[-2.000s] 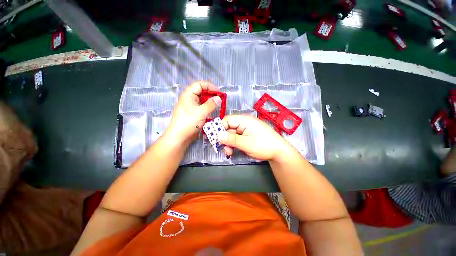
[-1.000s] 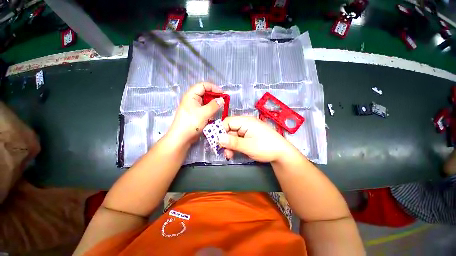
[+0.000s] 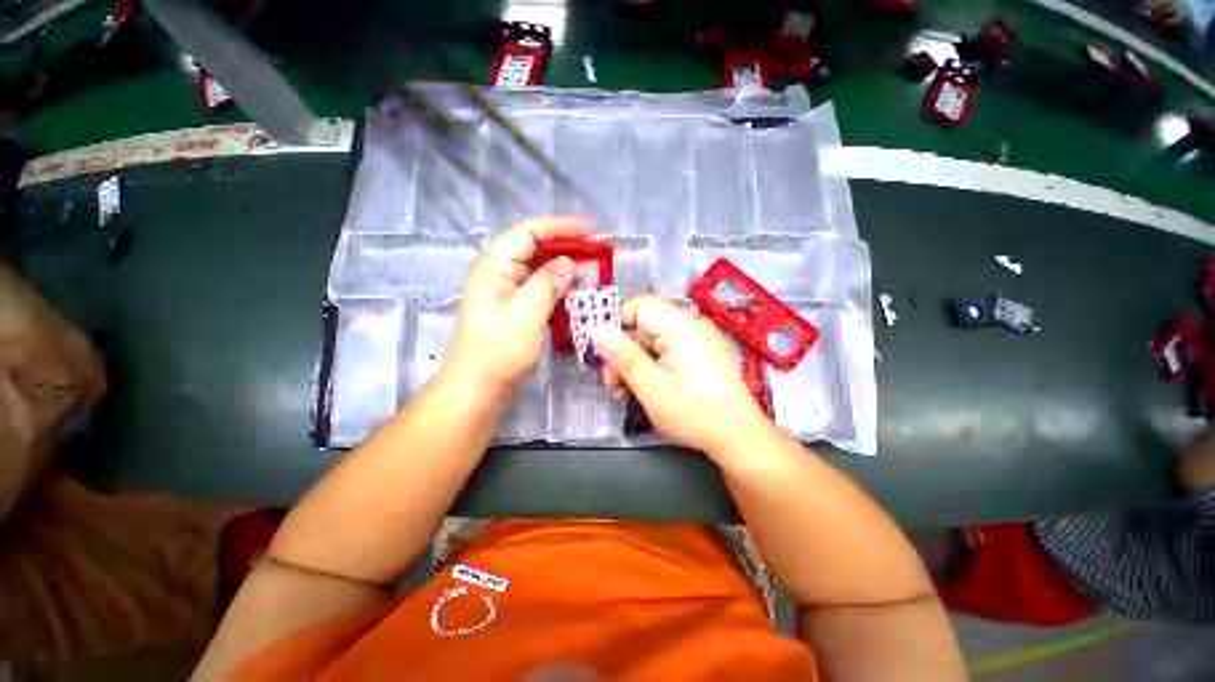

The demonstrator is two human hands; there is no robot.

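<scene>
My left hand [image 3: 513,313] grips a red shell [image 3: 594,251] above the middle of the grey-white tray [image 3: 546,160]. My right hand [image 3: 673,366] pinches a white keypad piece with dark dots [image 3: 594,312] between thumb and fingers. The keypad lies over the lower part of the held shell; whether it is seated cannot be told. Another red shell [image 3: 754,315] lies tilted on the tray right of my right hand, over a further red piece partly hidden by that hand. A black item [image 3: 638,418] shows under my right hand.
A green belt [image 3: 360,47] with red units [image 3: 950,96] runs beyond the pale rail [image 3: 986,171]. Right of the tray lie a black module [image 3: 970,313], a grey part [image 3: 1015,315] and white bits. Red parts [image 3: 1175,346] lie far right. Neighbouring people sit at both sides.
The keypad has moved up and right, turned more upright, and now overlaps the held shell. My right hand shifted with it. The units on the belt have moved right.
</scene>
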